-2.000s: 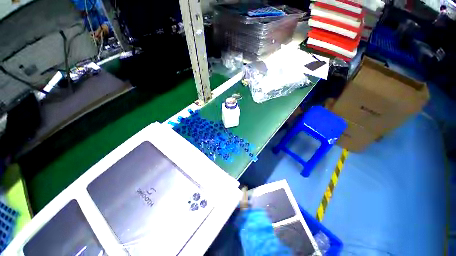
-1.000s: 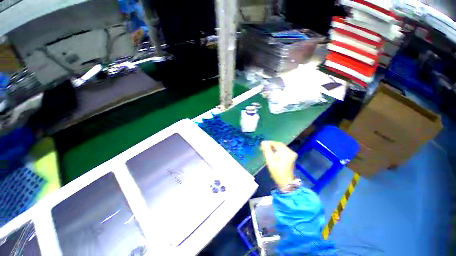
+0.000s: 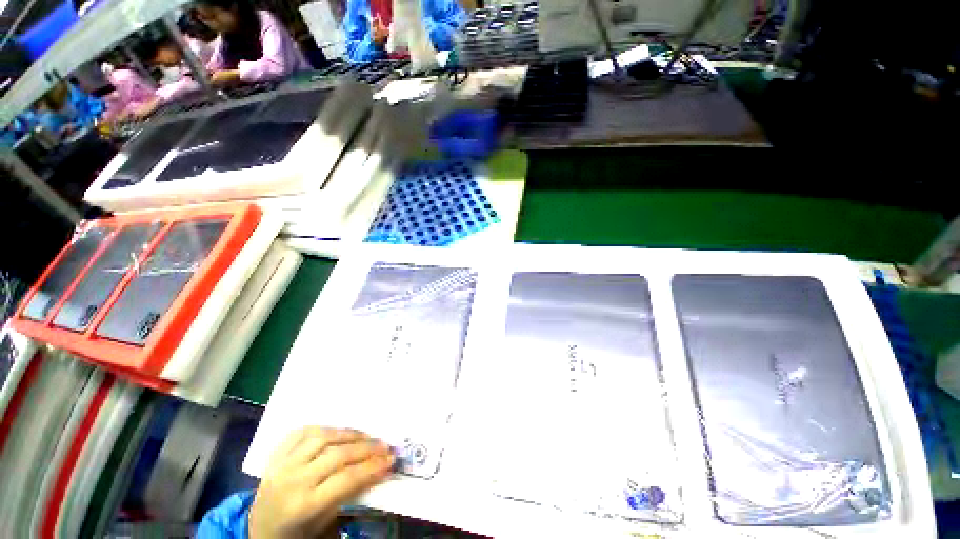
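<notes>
A white foam tray (image 3: 486, 316) holds three grey tablets, back side up. My left hand (image 3: 321, 479) is at the near left corner of the tray, its fingertips at the camera area of the left tablet (image 3: 416, 358); I cannot tell whether it holds anything. The middle tablet (image 3: 579, 390) has a bluish spot at its camera corner. The right tablet (image 3: 779, 379) has wrinkled clear film (image 3: 774, 486) over its lower part. My right hand is not in view.
A lens sheet (image 3: 437, 203) with rows of dark dots lies behind the tray. A red foam tray (image 3: 166, 363) and stacked white trays (image 3: 305, 174) are at the left. Blue scraps (image 3: 907, 342) lie at the right. People in pink and blue smocks are at the back.
The view has swung left, bringing the whole tray and the left stacks into sight. My left hand has appeared at the left tablet. The raised right hand has left the picture.
</notes>
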